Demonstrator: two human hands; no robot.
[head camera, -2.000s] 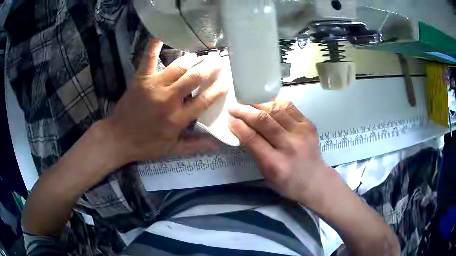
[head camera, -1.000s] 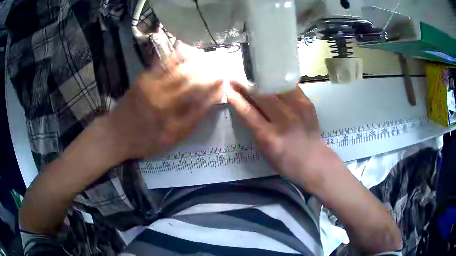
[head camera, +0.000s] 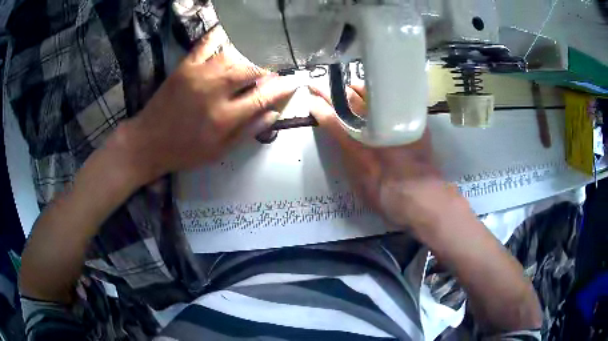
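My left hand (head camera: 200, 106) lies palm down at the left of the needle area, fingertips on a small pale cuff piece (head camera: 297, 106) under the bright lamp. My right hand (head camera: 380, 153) reaches in from the right, its fingertips at the same piece and partly hidden behind the pale machine guard (head camera: 397, 80). A thin dark strip (head camera: 293, 123) with a rounded end shows below the fingertips; I cannot tell what it is. The needle and presser foot are lost in glare. Checked plaid fabric (head camera: 73, 86) hangs at the left beside my left hand.
The white table edge carries a printed ruler (head camera: 280, 213). A spring and cream knob (head camera: 471, 110) sit on the machine face. A flat brown tool (head camera: 541, 116) and a yellow box (head camera: 580, 133) lie at the right. Plaid and white cloth (head camera: 527, 233) rests at the lower right.
The white piece with a curved edge, visible earlier between my hands, is now mostly hidden. Both hands have moved up toward the needle. The thin dark strip has appeared. The machine shows farther right in view.
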